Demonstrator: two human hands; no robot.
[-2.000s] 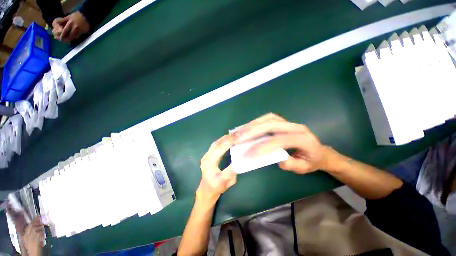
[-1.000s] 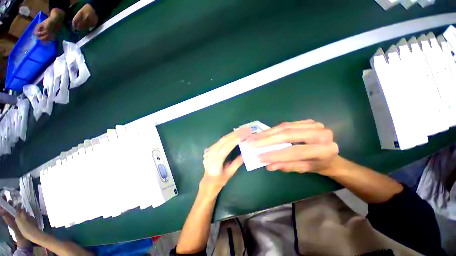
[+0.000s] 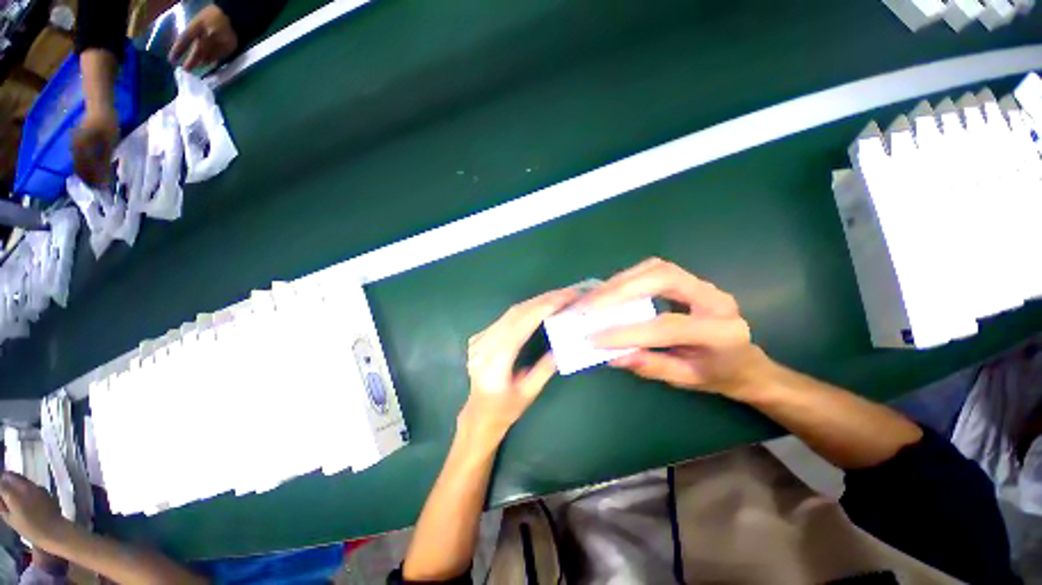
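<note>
A white retail box (image 3: 600, 334) is held over the green bench in front of me, with one face turned towards me. My left hand (image 3: 506, 354) grips its left end, thumb at the lower left edge. My right hand (image 3: 683, 331) grips it from the right, with fingers across its top and front. The fingers hide much of the box, and I cannot tell whether a flap is open. A row of open boxes (image 3: 229, 400) stands at the left, with an oval product picture on its end box.
A second row of boxes (image 3: 943, 223) stands at the right. A pale rail (image 3: 548, 206) borders the conveyor belt (image 3: 457, 114). Bagged products (image 3: 206, 128) lie at upper left by a blue bin (image 3: 48, 143) and a person's hands. Another person's arm shows at lower left.
My hands stay on the box, which has turned slightly between them. The person opposite has moved one hand from the blue bin to the bagged products. The view has shifted slightly.
</note>
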